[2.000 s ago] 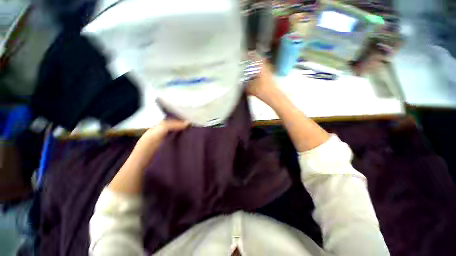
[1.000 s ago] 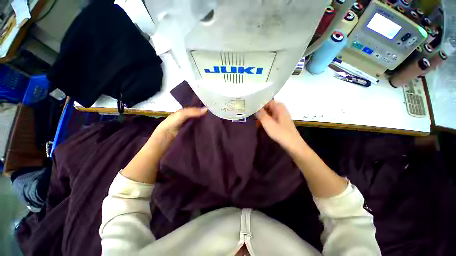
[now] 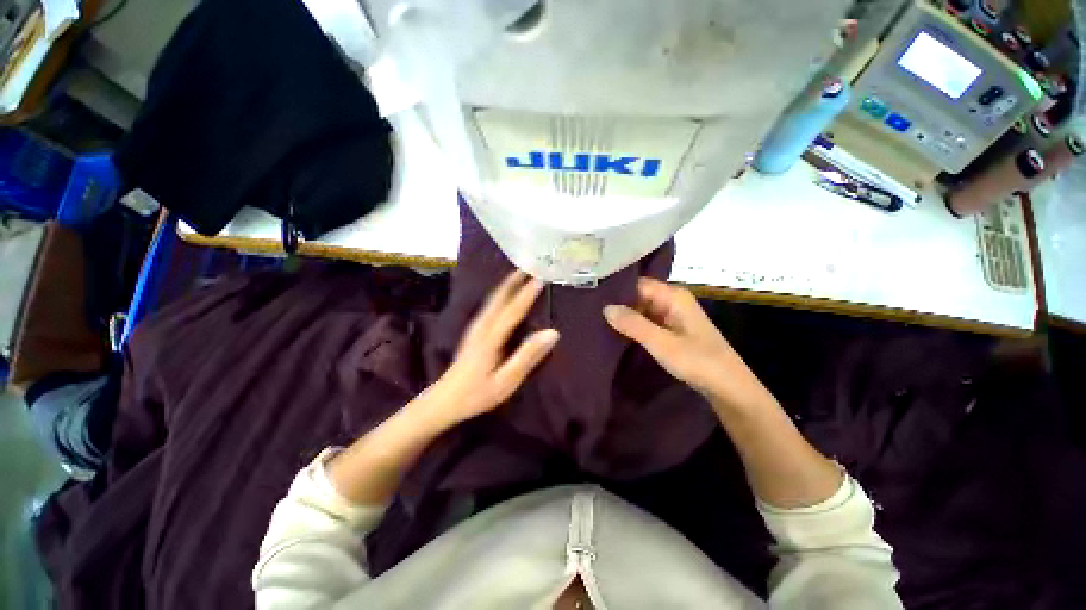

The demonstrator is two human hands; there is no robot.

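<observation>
The dark plum garment (image 3: 584, 393) runs from my lap up under the white JUKI machine head (image 3: 584, 179), which hides the needle area. My left hand (image 3: 494, 352) lies on the cloth left of the head tip, fingers spread. My right hand (image 3: 673, 334) rests on the cloth right of the tip, thumb and fingers apart. Both hands press flat on the cloth with no visible grip. A small clear piece (image 3: 578, 282) shows at the head tip.
A black cloth heap (image 3: 256, 131) lies on the white table (image 3: 774, 250) at left. At right are a control panel (image 3: 941, 89), a light-blue cone (image 3: 804, 129), thread snips (image 3: 860, 191), brown cones (image 3: 998, 182) and a keypad (image 3: 1004, 244). Blue crates (image 3: 89, 187) stand at far left.
My left hand has moved down and inward on the cloth, and its fingers have spread. My right hand has shifted slightly down and right. The cloth flap left of the head is no longer sticking out.
</observation>
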